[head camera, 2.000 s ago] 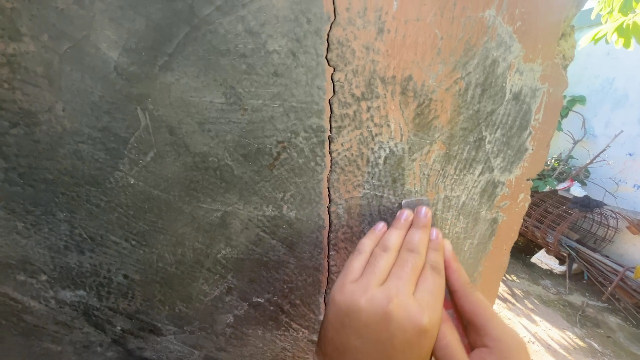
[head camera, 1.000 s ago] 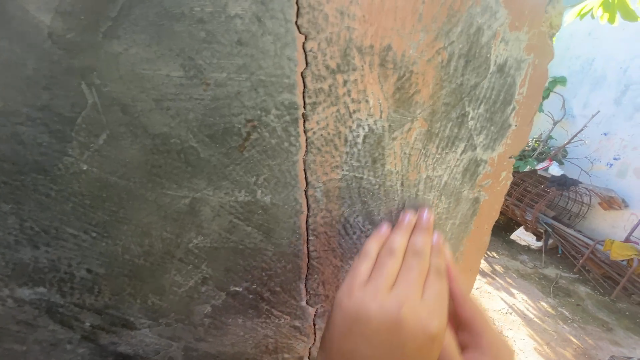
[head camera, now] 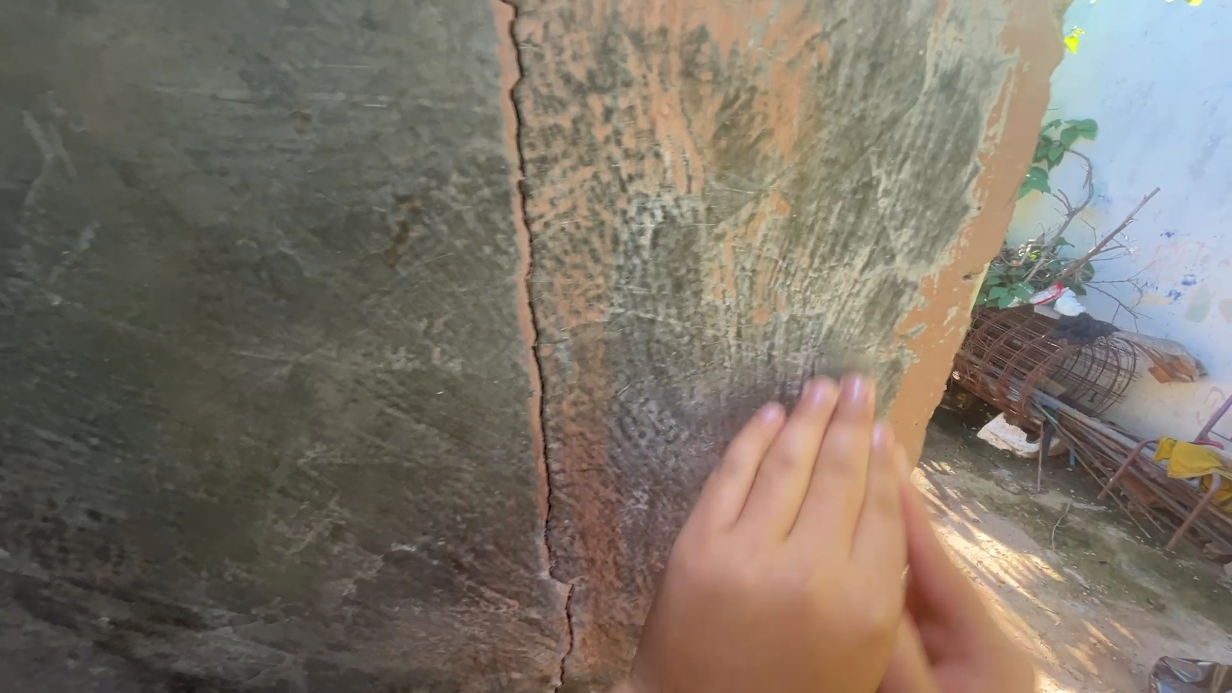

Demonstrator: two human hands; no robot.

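Observation:
My left hand point(head camera: 794, 558) lies with its back toward me and its fingers together over the wall point(head camera: 693, 318), which has worn grey and orange patches. Behind it, at the lower right, my right hand point(head camera: 958, 597) is mostly hidden. A thin, flat grey piece point(head camera: 839, 366) shows as a blur just past the fingertips; the rest of it is covered by the hands. Left of the hands, a jagged crack point(head camera: 532, 318) runs down the wall, with darker grey plaster point(head camera: 269, 346) beyond it.
Past the wall's chipped orange edge point(head camera: 948, 289) lie a rusty wire cage point(head camera: 1049, 351) and a pile of metal rods point(head camera: 1121, 448), with a yellow cloth point(head camera: 1193, 459) on a metal frame. Leafy branches point(head camera: 1059, 250) stand against a pale blue wall point(head camera: 1155, 115). The ground point(head camera: 1049, 549) is sunlit in patches.
Both hands stay together low on the wall and blur with motion. The grey piece was sharper at the fingertips two seconds ago. The view has shifted right.

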